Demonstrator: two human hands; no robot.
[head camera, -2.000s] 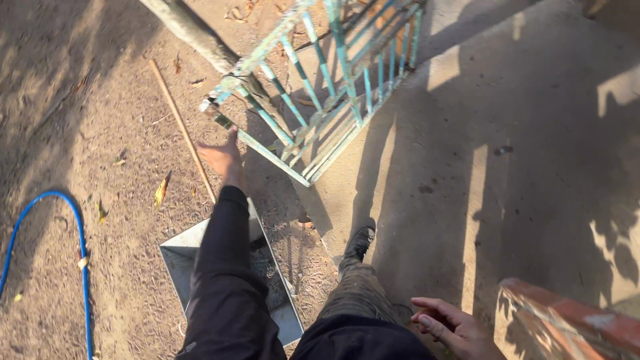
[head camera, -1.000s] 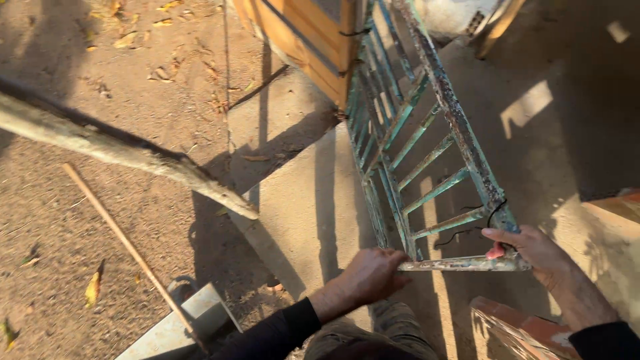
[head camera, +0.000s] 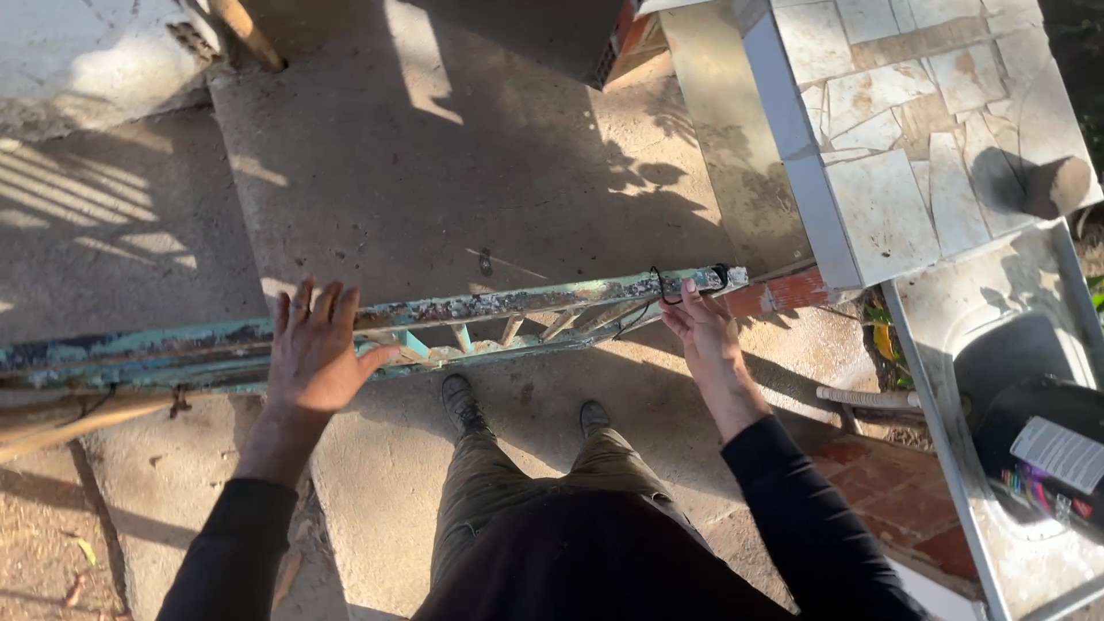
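A slatted gate with worn turquoise paint (head camera: 517, 302) stands across the view in front of my legs, seen from above along its top rail. My left hand (head camera: 321, 349) lies on that rail left of the middle, fingers spread over it and thumb along the near side. Near the rail's right end, my right hand (head camera: 703, 332) touches the gate with its fingertips, beside a loop of black wire (head camera: 660, 289). Whether its fingers close around the wire or the frame cannot be told.
A counter topped with broken tile (head camera: 875, 129) is at the right, with a sink (head camera: 940, 345) holding a black bucket (head camera: 1026, 431). Low brickwork (head camera: 780, 293) meets the gate's right end. Wooden poles (head camera: 86, 423) lie along its left part. A white wall (head camera: 112, 69) stands upper left.
Two seconds ago my left hand was at the gate's corner and my right hand was off it; now both are at its top rail. The view has turned strongly.
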